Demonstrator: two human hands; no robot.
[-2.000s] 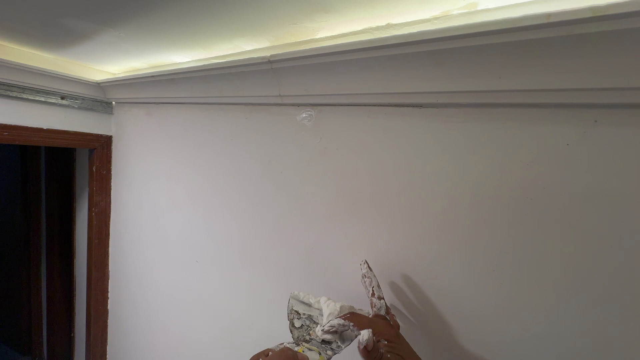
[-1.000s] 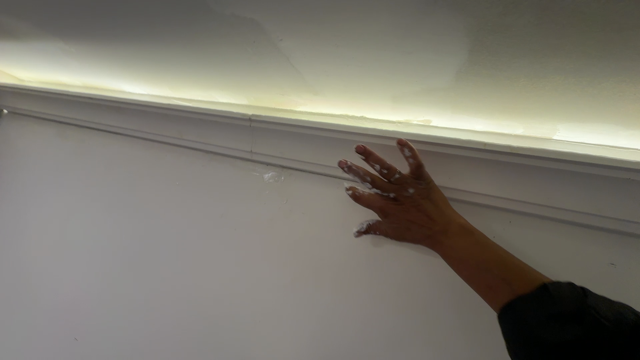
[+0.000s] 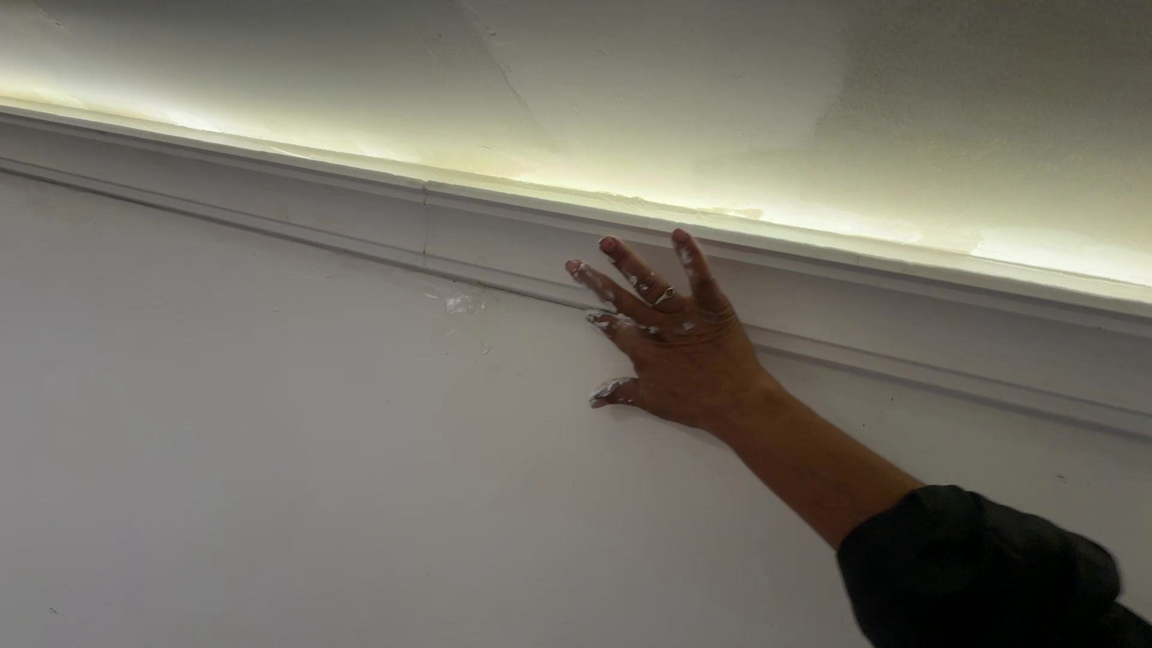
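My right hand (image 3: 670, 328) is spread on the right of centre, its back towards me and its fingers pointing up and left. It holds nothing. White paste covers the thumb and several fingertips, and one finger wears a ring. The hand lies over the lower edge of the white cornice moulding (image 3: 504, 238), with the thumb over the white wall (image 3: 360, 468) below; it appears to rest on them. A wet-looking patch of white filler (image 3: 463, 303) is on the wall left of the fingers. My left hand is out of view.
A thin vertical joint (image 3: 426, 220) crosses the cornice left of the hand. Cove light (image 3: 810, 229) glows along the cornice's top edge. Above it is the ceiling (image 3: 630, 81), with a darker rough area at right. A dark sleeve (image 3: 972, 558) covers my forearm at lower right.
Two seconds ago, hands with paste-covered tools were low in view; those tools are now out of view. My right hand came up empty to the cornice and has stayed there. The view has turned.
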